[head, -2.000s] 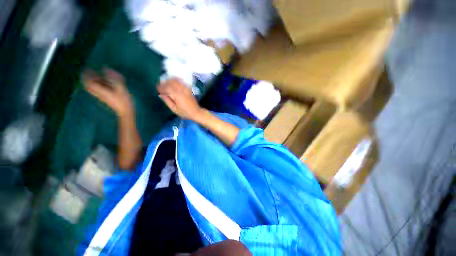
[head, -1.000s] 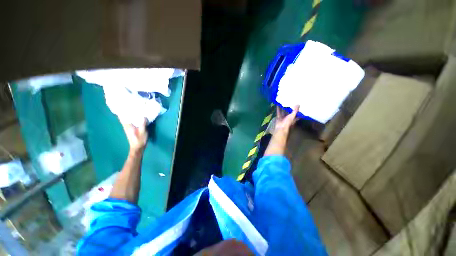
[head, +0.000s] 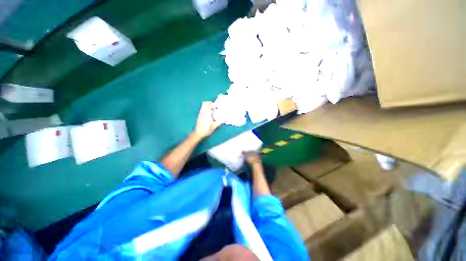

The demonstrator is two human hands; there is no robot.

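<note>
A large heap of white wrapped items (head: 291, 56) lies on the green surface at upper centre-right. My left hand (head: 206, 121) is at the heap's near left edge, touching a white wrapped item (head: 231, 108); whether its fingers close on it is unclear. My right hand (head: 252, 157) holds the right side of a pale block (head: 235, 150) below the heap, near my jacket. A small blue part shows at the block's upper corner. The block is blurred and its contents cannot be told.
White cartons with red marks stand at left (head: 99, 141), and another lies on the darker belt (head: 102, 42). A large brown box flap (head: 416, 51) rises at upper right. Brown cartons (head: 314, 216) lie low at right. A yellow-and-black striped edge (head: 281, 144) runs beside the block.
The view has swung, bringing the heap and cartons into sight. My right hand and the white-and-blue load it held are now closer to my body. My left hand is at the heap's edge.
</note>
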